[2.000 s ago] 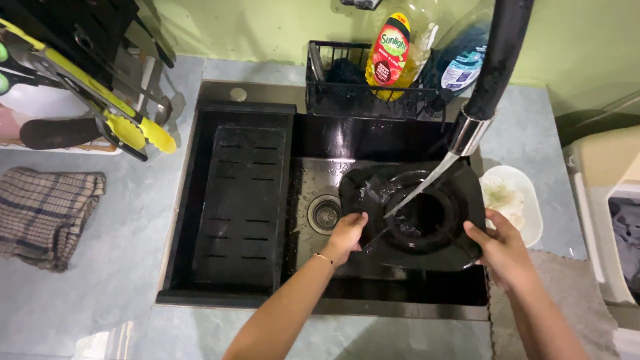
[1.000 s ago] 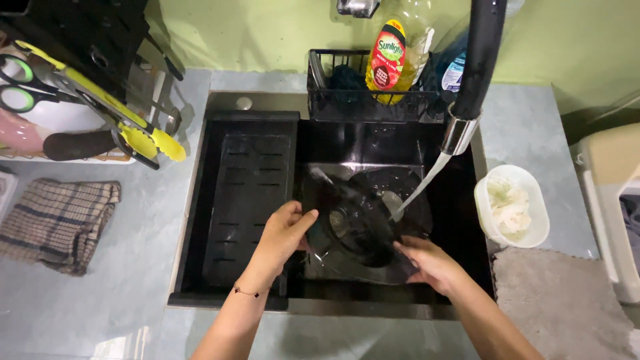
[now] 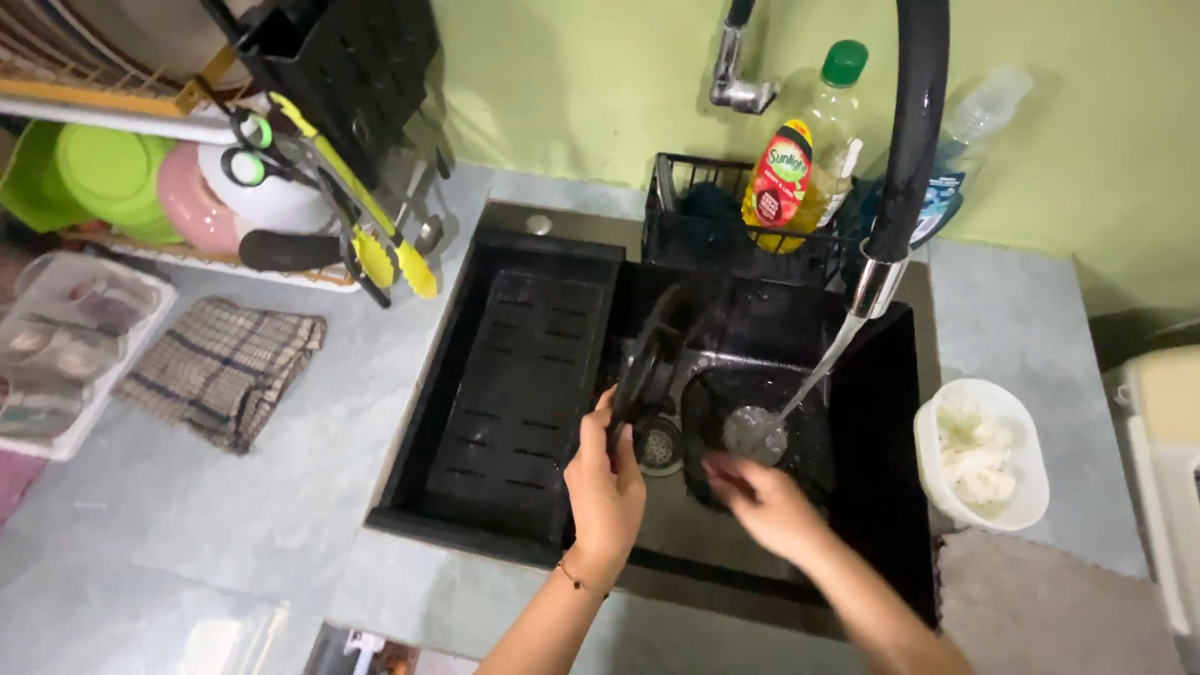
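My left hand [image 3: 605,478] grips a black square plate with a round opening [image 3: 652,352], tilted nearly on edge above the sink drain [image 3: 659,445]. My right hand [image 3: 764,502], blurred, is off that plate, with its fingers just over a second black square piece [image 3: 806,441] in the basin; whether it touches it I cannot tell. Water runs from the black faucet's metal spout [image 3: 877,289] onto this second piece. Both hands are inside the black sink [image 3: 881,450].
A black drain tray [image 3: 525,394] covers the sink's left part. Behind stands a wire caddy [image 3: 689,220] with a Sunlight dish soap bottle [image 3: 783,178]. A white plastic tub [image 3: 1029,469] is at right; a checkered cloth [image 3: 225,366] and yellow-tipped tongs [image 3: 412,267] are at left.
My right hand has let go of the plate. My left hand has tipped it up on edge and moved it left, away from the water stream. The second black piece now shows more fully.
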